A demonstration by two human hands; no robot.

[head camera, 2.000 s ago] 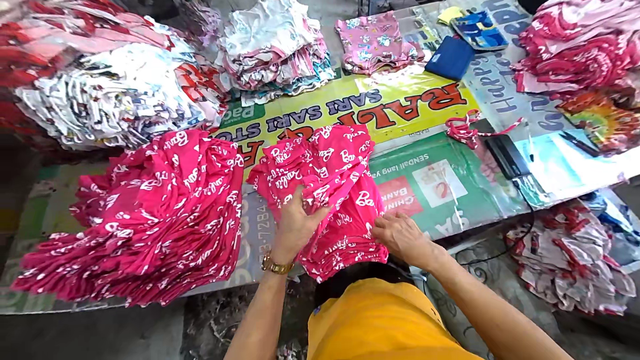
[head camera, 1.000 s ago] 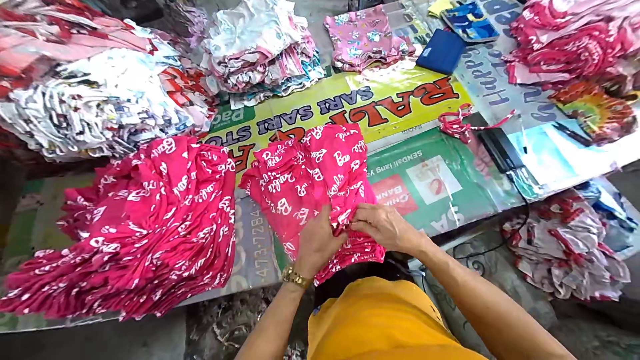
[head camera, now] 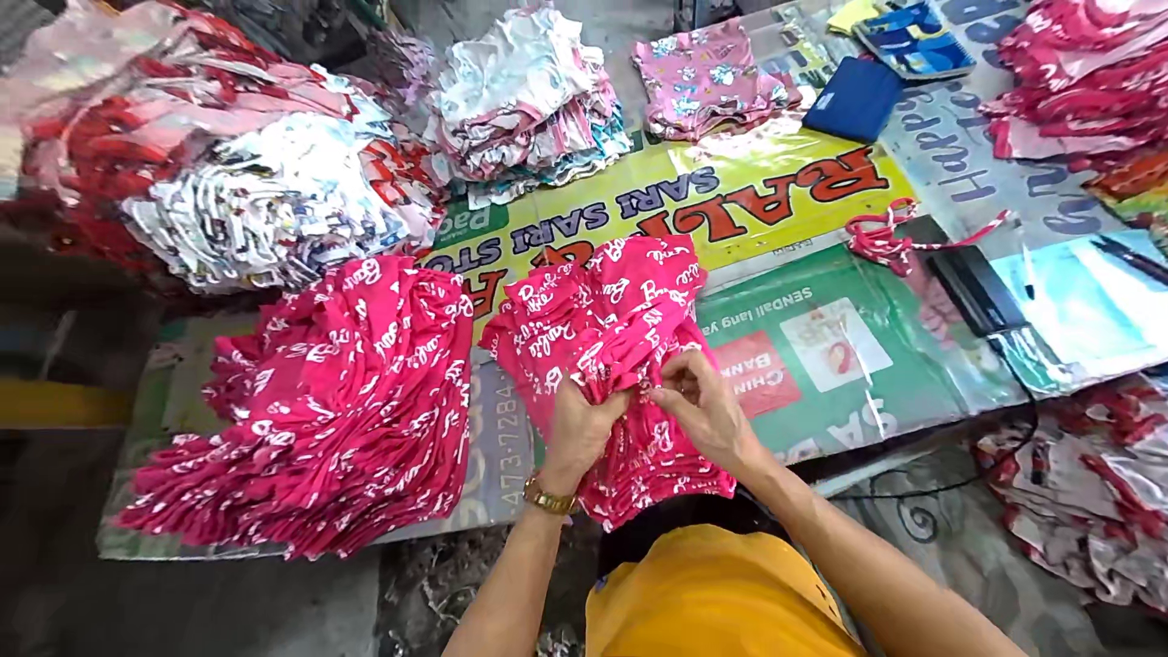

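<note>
My left hand (head camera: 584, 429), with a gold-coloured watch at the wrist, grips a gathered fold of pink printed fabric (head camera: 639, 292) at the near edge of the table. Close to its right, my right hand (head camera: 698, 401) has thumb and fingertips drawn together at the same cloth; whether they pinch it is hard to tell. Under both hands lie more layers of the fabric, hanging toward my body. A tall stack of matching pink pieces (head camera: 365, 392) stands to the left.
Stacks of white printed cloth (head camera: 274, 201) and pale garments (head camera: 520, 91) lie beyond. A folded pink piece (head camera: 707, 78), a blue pouch (head camera: 855, 99), a tangled red-white cord (head camera: 890, 237) and a black device with a cable (head camera: 976, 283) are farther right. A cloth heap (head camera: 1095, 493) sits lower right.
Both hands have come together over the pink fabric since two seconds ago, when they were apart. A fold of it is now bunched up in my left hand.
</note>
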